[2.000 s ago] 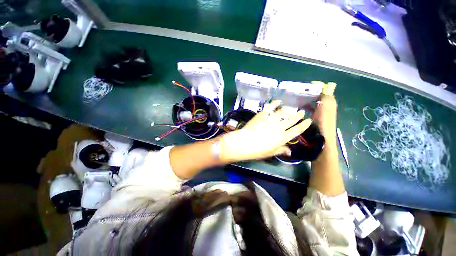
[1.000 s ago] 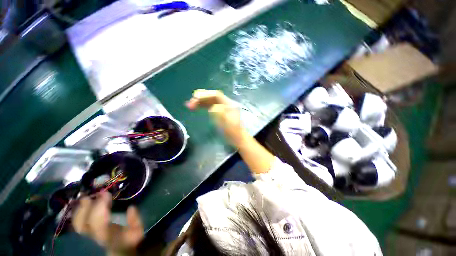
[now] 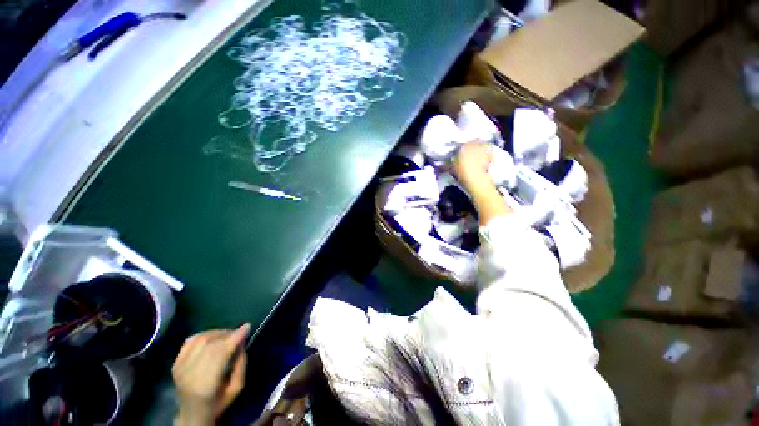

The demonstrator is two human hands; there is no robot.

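Observation:
My right hand (image 3: 474,162) is down among white-and-black camera housings (image 3: 439,137) in a round-bulged brown carton (image 3: 601,237). It touches a white housing, but its fingertips are hidden, so I cannot tell if they grip. My left hand (image 3: 208,370) is by the bench's front edge, fingers curled together, with nothing visible in it. Open white housings with black interiors and red and yellow wires (image 3: 108,320) stand at the lower left on the green bench (image 3: 200,241). A flat white bracket (image 3: 75,250) rises behind the upper one. The lower housing is partly cut off.
A tangled heap of clear-white loops (image 3: 312,79) lies on the bench, with a slim pale tool (image 3: 265,191) near it. Blue-and-black pliers (image 3: 108,33) lie on a white board (image 3: 50,116). A flapped carton (image 3: 562,46) and stacked cartons (image 3: 691,274) stand on the right.
The view has swung right. My right hand has gone from above the bench into the carton. My left hand has left the wired housings, and its spread fingers have curled together.

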